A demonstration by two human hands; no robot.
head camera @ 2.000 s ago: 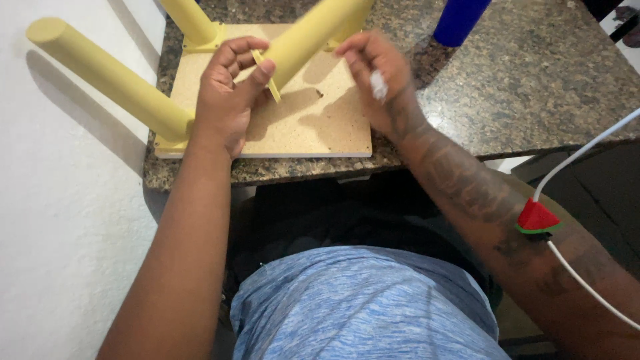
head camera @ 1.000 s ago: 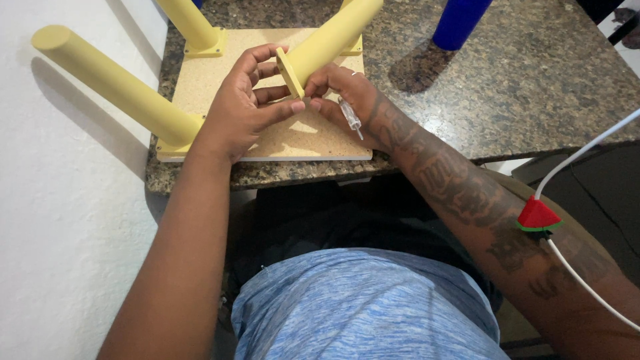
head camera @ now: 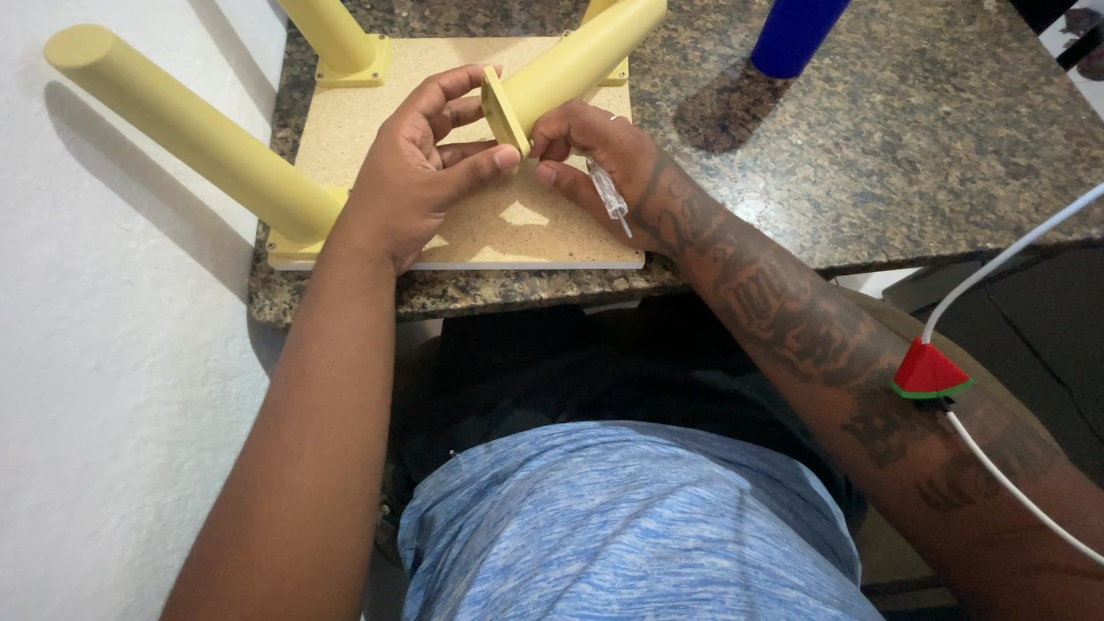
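Note:
My left hand (head camera: 431, 164) holds the square base flange of a loose yellow leg (head camera: 578, 65), which is tilted up to the right over a particleboard panel (head camera: 517, 237). My right hand (head camera: 595, 155) has its thumb and forefinger at the flange's lower corner, pinching something tiny, perhaps a screw. A clear-handled screwdriver (head camera: 608, 190) is tucked in the same hand, its tip pointing down. Other yellow legs stand on the panel: one at the near left corner (head camera: 198, 138), one at the far left (head camera: 332, 39) and one at the far right (head camera: 614, 69), partly hidden by the loose leg.
The panel lies on a speckled granite countertop (head camera: 862, 155), close to its front edge. A blue cup (head camera: 798, 34) stands at the back right. A white wall (head camera: 112, 362) borders the left side. A white cable with a red and green piece (head camera: 931, 371) passes over my right forearm.
My right hand has moved left and down to the flange from beside the loose leg. The flange has turned in my left hand, and the screwdriver in my right hand now shows more plainly.

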